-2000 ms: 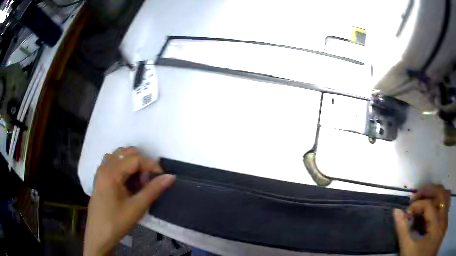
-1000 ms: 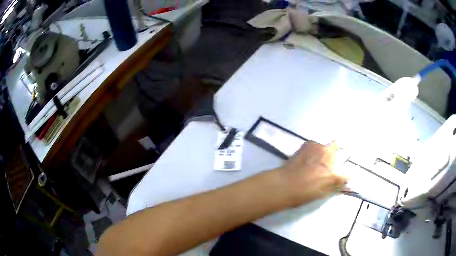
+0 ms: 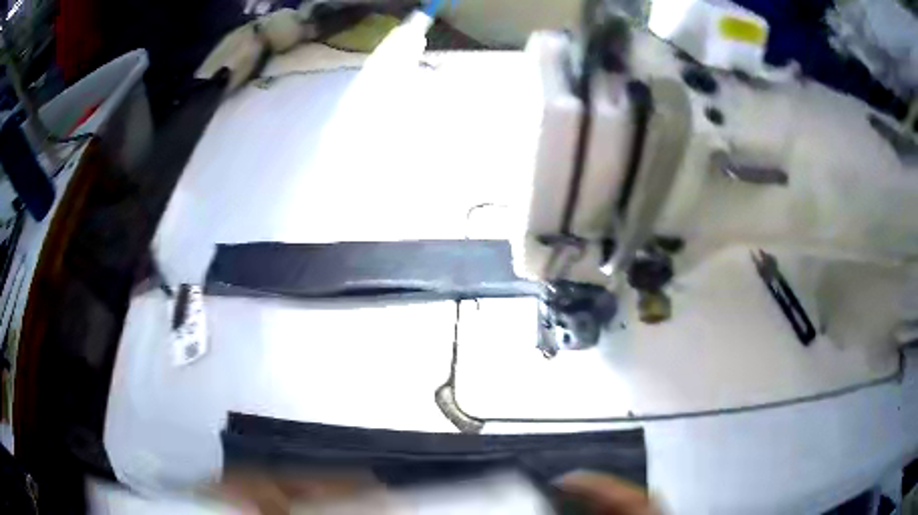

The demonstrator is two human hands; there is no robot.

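Observation:
A dark fabric strip (image 3: 523,444) lies flat along the table's front edge. A white template (image 3: 458,499), blurred and cut off by the bottom edge, is over its near part. My left hand (image 3: 302,493) is blurred, its fingers showing along the template's far edge, holding it. My right hand (image 3: 607,491) is blurred and cut off at the template's right end; its grip is hidden. Another dark band (image 3: 352,269) lies left of the needle, no white on top, its right end by the presser foot (image 3: 576,314).
The cream sewing machine head (image 3: 604,151) stands at the upper centre right. Black thread snips (image 3: 783,298) lie right of the needle, beyond a brass-coloured knob (image 3: 654,306). A printed paper label (image 3: 189,327) hangs at the table's left. A white bin (image 3: 111,106) stands beyond the left edge.
The white template is off the band by the needle and now at the front, with my left hand. My left arm has drawn back from the band. The view has swung right.

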